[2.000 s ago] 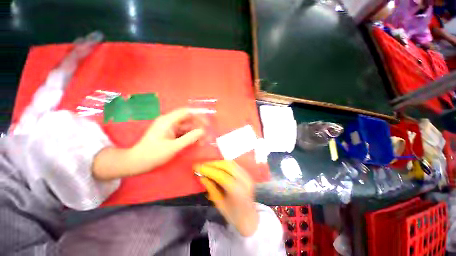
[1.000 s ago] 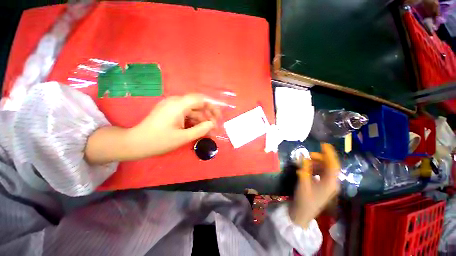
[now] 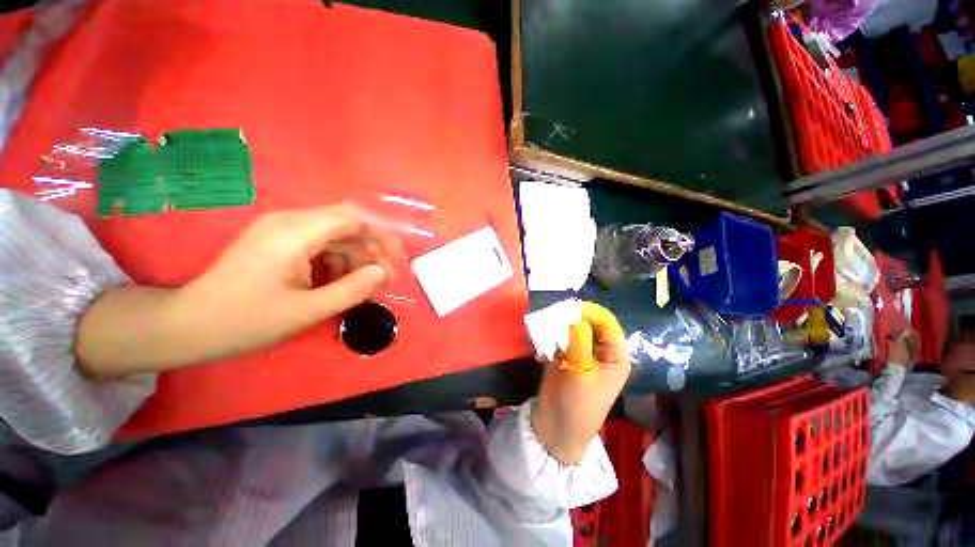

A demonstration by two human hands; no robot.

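Observation:
A dark round watch head with a shiny rim (image 3: 368, 327) lies on the red work mat (image 3: 364, 64) near its front edge. My left hand (image 3: 283, 267) is bare and slightly blurred above the mat, just left of and behind the watch head. Its fingers are curled with a gap to the thumb, and I see nothing held. My right hand (image 3: 583, 374), with yellow-orange finger cots, pinches a crumpled white wipe (image 3: 550, 327) at the mat's right front edge. A white card with a slot (image 3: 463, 270) lies flat on the mat between the hands.
A green label (image 3: 176, 173) and shiny clear film lie on the mat. Right of it are a white wipe stack (image 3: 557, 235), a clear bottle (image 3: 631, 252), a blue bin (image 3: 733, 263) and crinkled plastic. Red holed trays (image 3: 834, 459) stand lower right. Another person's sleeve (image 3: 907, 422) shows far right.
The watch head, under my right fingers at first, lies uncovered on the mat. My right hand moved right, then back left, and has taken the wipe. The whole view has shifted.

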